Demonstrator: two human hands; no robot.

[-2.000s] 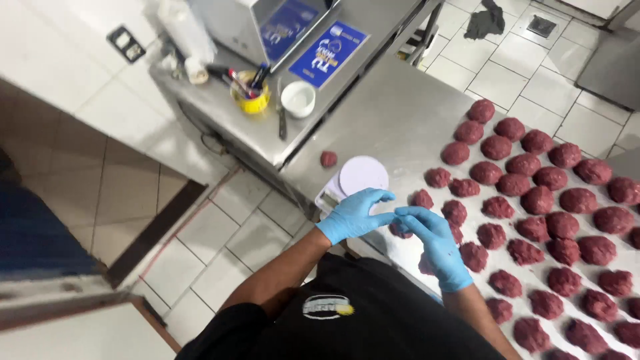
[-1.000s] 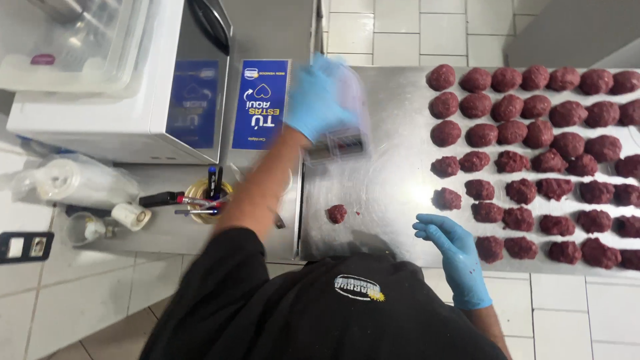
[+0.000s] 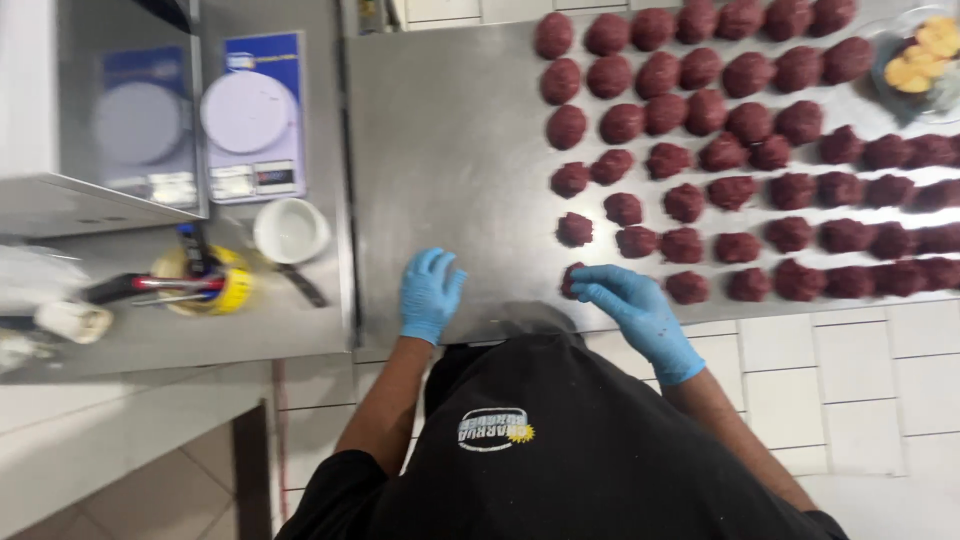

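Rows of raw ground meat balls (image 3: 746, 73) cover the right part of a stainless steel table (image 3: 450, 135); the far rows look smoother, the near ones rougher. My right hand (image 3: 637, 311), in a blue glove, has its fingertips at a small meat ball (image 3: 571, 280) at the near left end of the rows, partly hidden by the fingers; a firm grip cannot be made out. My left hand (image 3: 433, 292), also gloved in blue, rests over the bare metal with its fingers apart and nothing in it. A white kitchen scale (image 3: 249, 112) stands on the left counter.
Beside the scale are a white bowl (image 3: 291, 230), a knife (image 3: 303, 286) and a roll of yellow tape (image 3: 238, 281) with pens in it. A microwave-like appliance (image 3: 127, 127) stands at the far left. A glass plate of yellow food (image 3: 919, 64) sits at the right.
The scale has gone from the steel table to the left counter, over the blue sign. My left hand has come back from it to the table's near side. My right hand is now at a meat ball.
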